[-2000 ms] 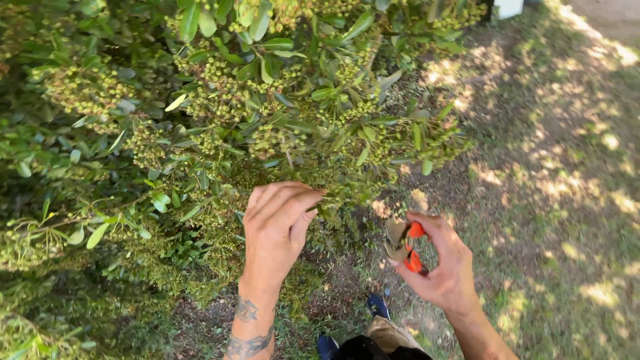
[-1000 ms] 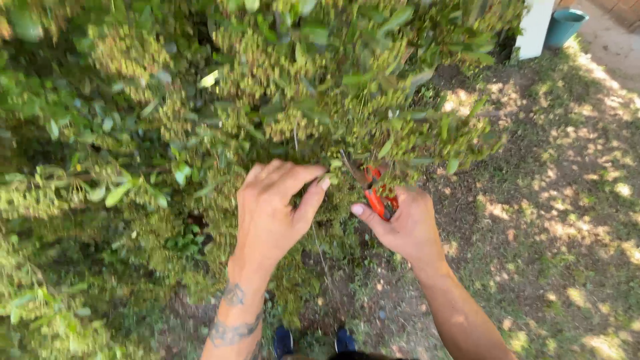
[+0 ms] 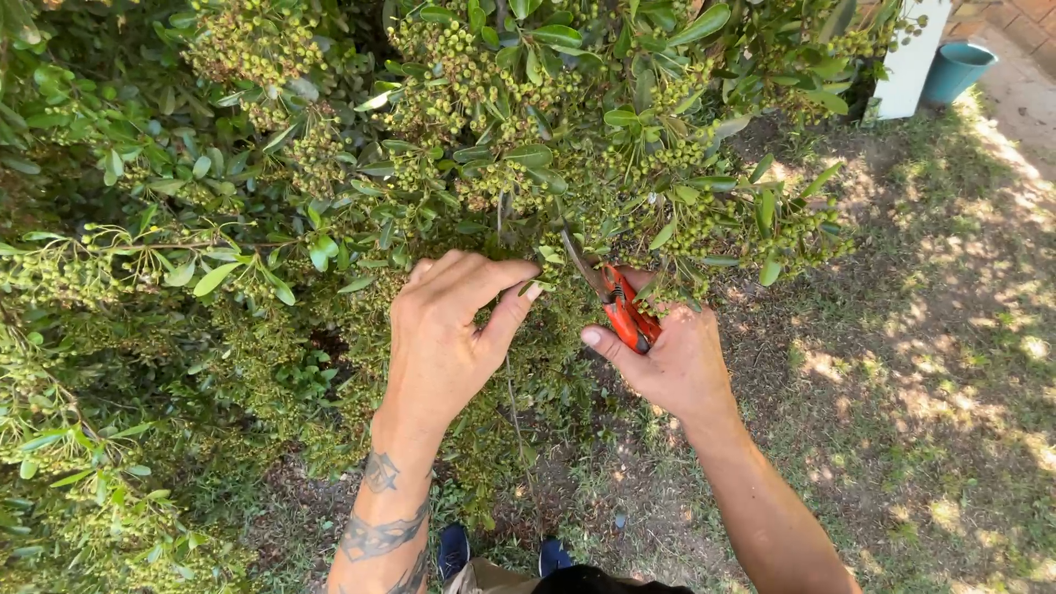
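Note:
Pruning shears with red handles (image 3: 629, 320) rest in my right hand (image 3: 681, 355), their dark blade pointing up and left into the foliage of a leafy shrub (image 3: 503, 157) with clusters of small green berries. My left hand (image 3: 450, 330) pinches a small leafy sprig (image 3: 540, 285) between thumb and forefinger, just left of the blade. A thin bare stem (image 3: 516, 404) hangs below my left hand; whether it joins the sprig is unclear. The fingers of my right hand are partly hidden behind berries and leaves.
Dense shrub fills the left and top. Patchy grass and soil (image 3: 891, 355) lie at the right. A teal bucket (image 3: 957, 73) stands beside a white post (image 3: 907, 62) at the top right, near brick paving (image 3: 1023, 29). Blue shoes (image 3: 454, 551) show at the bottom.
The shears in my right hand have moved left, near my left hand's fingertips, and their blade now points into the foliage. The view has shifted, bringing the bucket into sight.

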